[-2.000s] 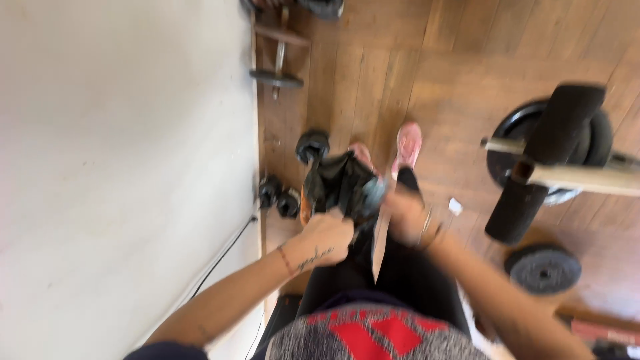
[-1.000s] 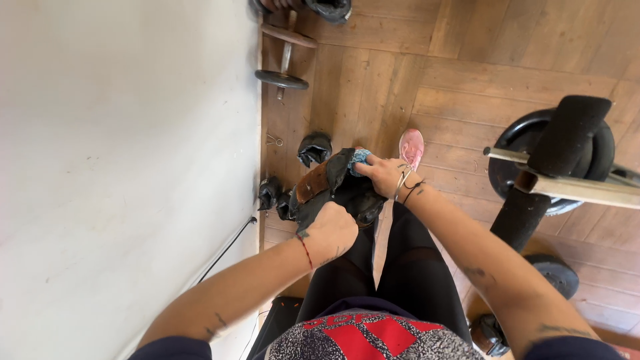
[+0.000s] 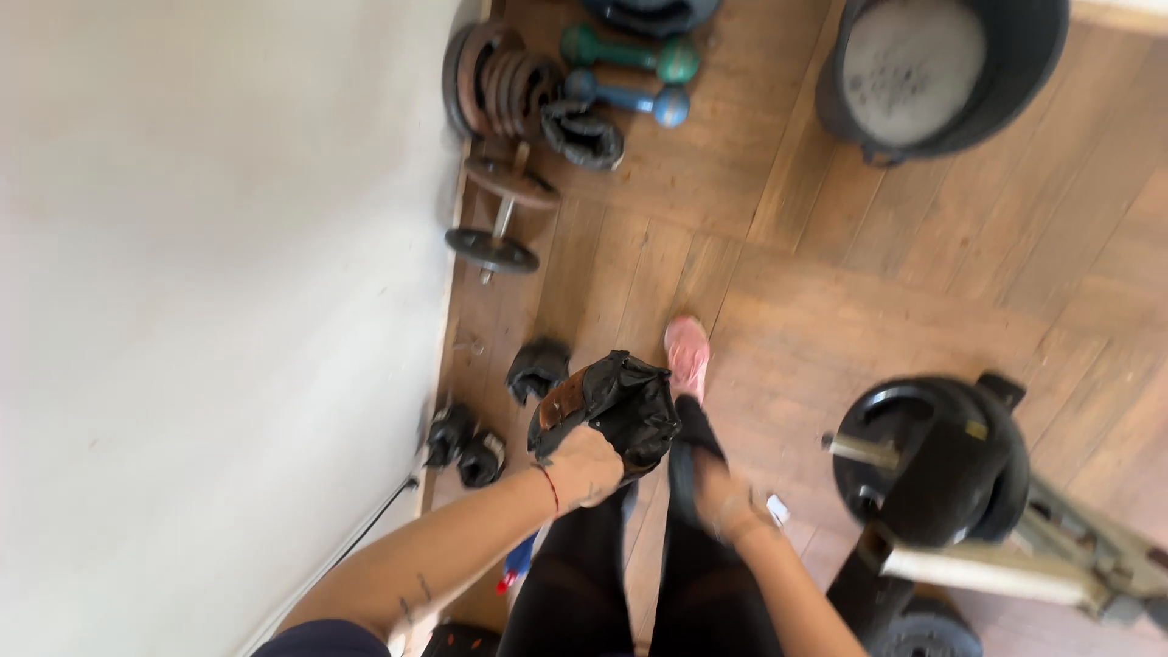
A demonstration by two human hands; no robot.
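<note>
A worn black cuff (image 3: 630,401) with a brown patch, which looks like an ankle weight, is curled into an open loop. My left hand (image 3: 589,465) is closed on its lower left side and holds it up above the floor. To the right and a little lower, my right hand (image 3: 721,497) is blurred in front of my thigh, apart from the cuff. A blurred blue-grey cloth (image 3: 681,474) shows at its fingers; the fingertips themselves are not clear.
Similar black cuffs (image 3: 538,370) lie near the white wall (image 3: 228,274). Beyond are a loaded dumbbell (image 3: 502,219), weight plates (image 3: 502,78), green (image 3: 630,53) and blue dumbbells (image 3: 630,96). A black bucket (image 3: 1031,82) holds cloudy liquid. A bench frame with plates (image 3: 931,456) stands at right.
My right hand has moved away from the cuff, down and to the right; one second ago it was at the cuff's rim with a blue cloth. My left hand still holds the cuff. The view has shifted.
</note>
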